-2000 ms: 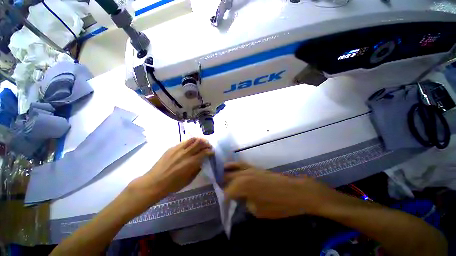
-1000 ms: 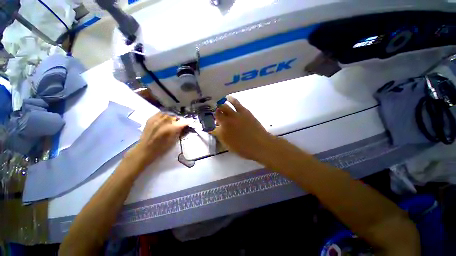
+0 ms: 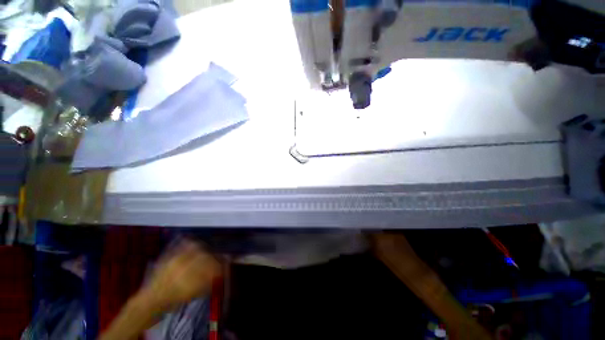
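Observation:
The white JACK sewing machine (image 3: pixel 458 36) stands at the top right, its presser foot area (image 3: pixel 358 89) over the white bed with no cloth under it. Flat blue-grey strips (image 3: pixel 166 126) lie overlapping on the table left of the needle. My left hand (image 3: pixel 186 271) is blurred, below the table's front edge at the lower left; its fingers cannot be made out. My right hand (image 3: pixel 383 243) is below the front edge, right of the middle, mostly hidden under the edge and blurred. What either hand holds cannot be seen.
Rolled blue-grey bundles (image 3: pixel 113 66) lie at the far left beside clear plastic and brown cardboard (image 3: pixel 69 192). A measuring tape strip (image 3: pixel 332 202) runs along the front edge. A grey cloth (image 3: pixel 587 163) lies at the right edge. Blue basket (image 3: pixel 544 299) is below right. Pale fabric (image 3: pixel 298 249) shows under the edge.
Both hands have left the needle area and moved down below the table's front edge. The piece at the needle is gone from there. The view has shifted downward and left.

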